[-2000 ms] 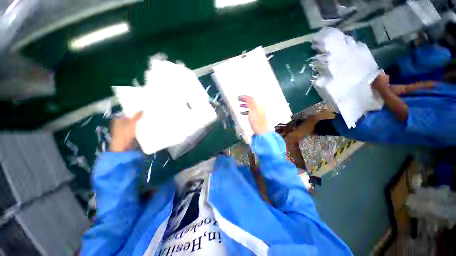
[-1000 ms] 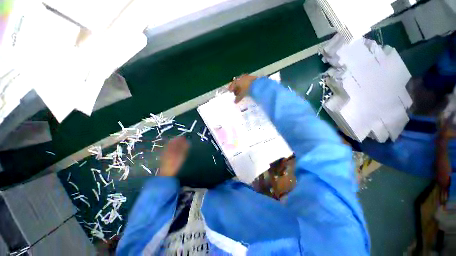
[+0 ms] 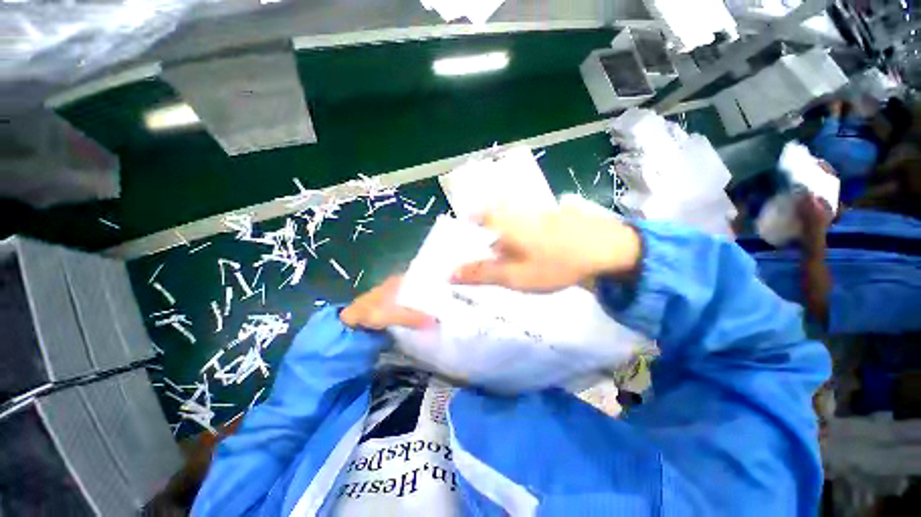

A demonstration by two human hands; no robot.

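Observation:
A white box blank (image 3: 505, 338) is held in front of my chest, with one flap raised at its left end. My left hand (image 3: 379, 306) grips its left edge, fingertips partly hidden by the card. My right hand (image 3: 550, 247) lies over its upper side, fingers bent against the raised flap. The blank looks bowed and blurred, and its right end is partly behind my right sleeve. A stack of blanks (image 3: 505, 180) lies on the green bench just beyond my right hand, partly covered.
White liner strips (image 3: 288, 237) are scattered on the bench at left. Grey stacked boxes (image 3: 96, 303) stand at far left with a dark strap. Another blank pile (image 3: 672, 172) lies at right, beside a worker in blue (image 3: 868, 268). Open boxes (image 3: 618, 79) stand at the back.
My right hand has come back from the stack and my left hand has moved in. Both now hold a blank near my chest. The neighbour now holds up a white piece.

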